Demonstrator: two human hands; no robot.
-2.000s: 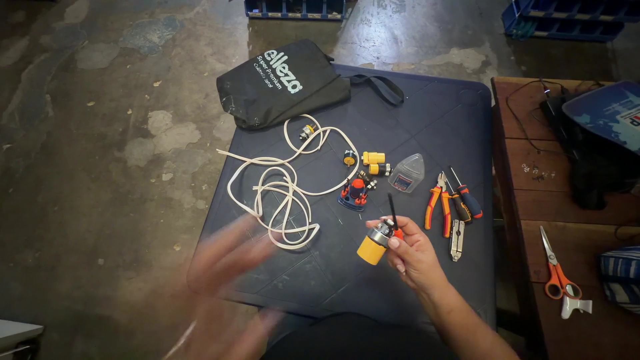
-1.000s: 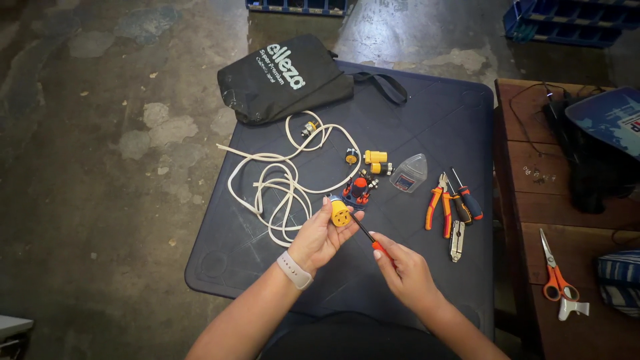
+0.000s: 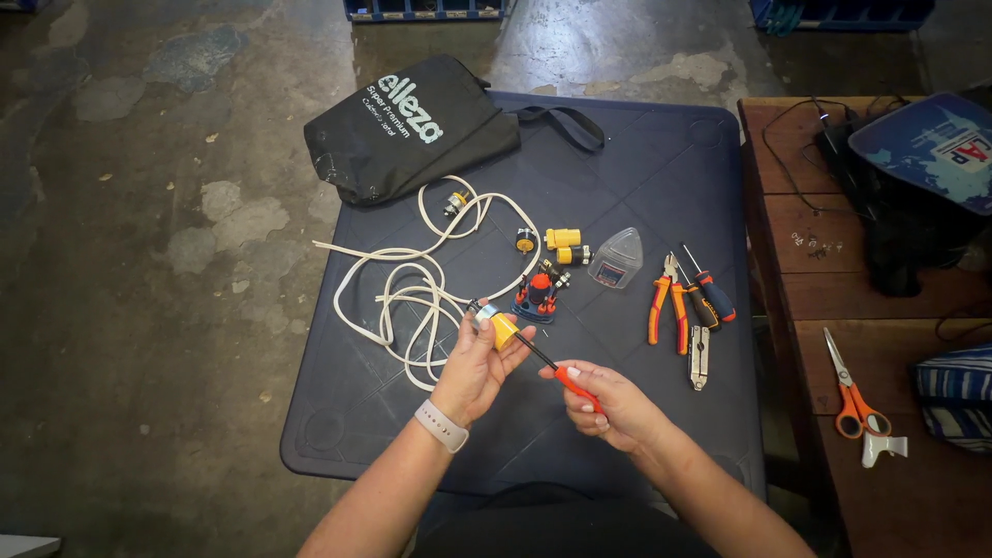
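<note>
My left hand holds a yellow electrical plug with a metal cord clamp, above the near middle of the dark table. In my right hand is a screwdriver with a red-orange handle; its black shaft points up-left and meets the yellow face of the plug. Just beyond my hands stands a blue and orange screwdriver-set holder. A white cable lies in loops on the left. More yellow and black electrical connectors and a clear plastic cover rest farther back.
A black cloth bag covers the back-left table corner. To the right lie pliers, two screwdrivers and a folded multitool. Orange-handled scissors and a white clip are on the wooden table.
Two seconds ago my right hand held the plug and my left was a blur to the left. Now the plug is in my left hand, with the screwdriver in my right hand against it.
</note>
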